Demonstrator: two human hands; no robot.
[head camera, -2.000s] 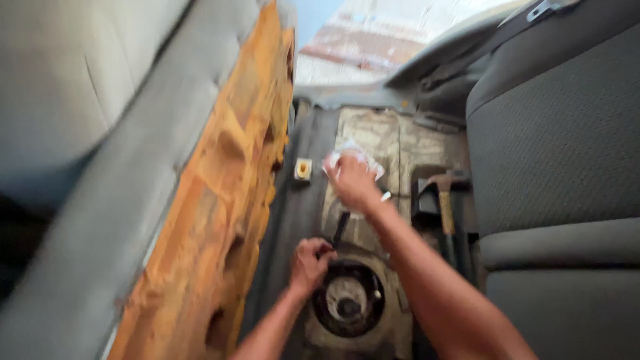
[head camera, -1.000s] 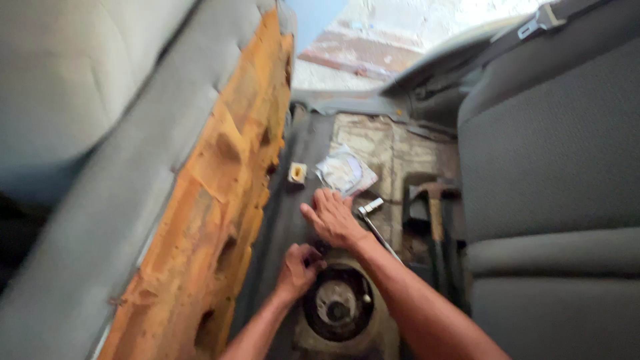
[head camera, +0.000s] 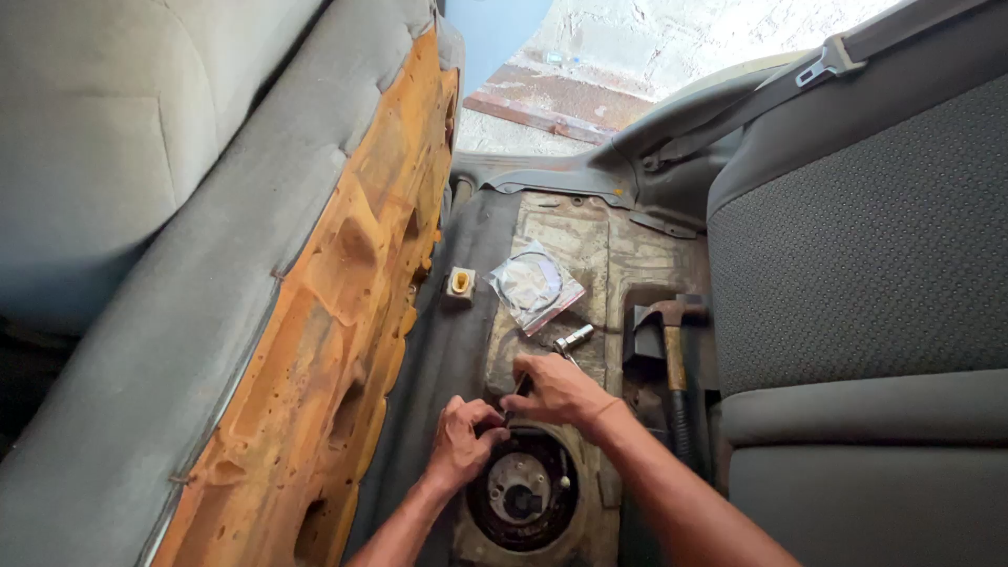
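Note:
My right hand (head camera: 555, 390) grips a small dark part (head camera: 522, 386), its kind hidden by the fingers. My left hand (head camera: 467, 437) is beside it, thumb and fingertips pinched around the lower end of the same part, at the upper rim of a round opening (head camera: 473, 512) in the metal floor pan. Inside the opening lies a round metal cover with a black connector (head camera: 520, 501). Just above my right hand lies a ratchet wrench with a socket (head camera: 573, 339), partly covered. Beyond it is a clear plastic bag (head camera: 535, 287) holding a ring-shaped seal.
A claw hammer (head camera: 675, 346) lies in a floor recess at the right. A small box with a yellow insert (head camera: 459, 285) stands left of the bag. The tipped-up seat cushion (head camera: 315, 315) with orange foam bounds the left, the seat backrest (head camera: 858, 236) the right. A door sill (head camera: 543, 169) is beyond.
My right hand, over the bag two seconds ago, has come back toward the round opening and is now closed on the dark part beside my left hand.

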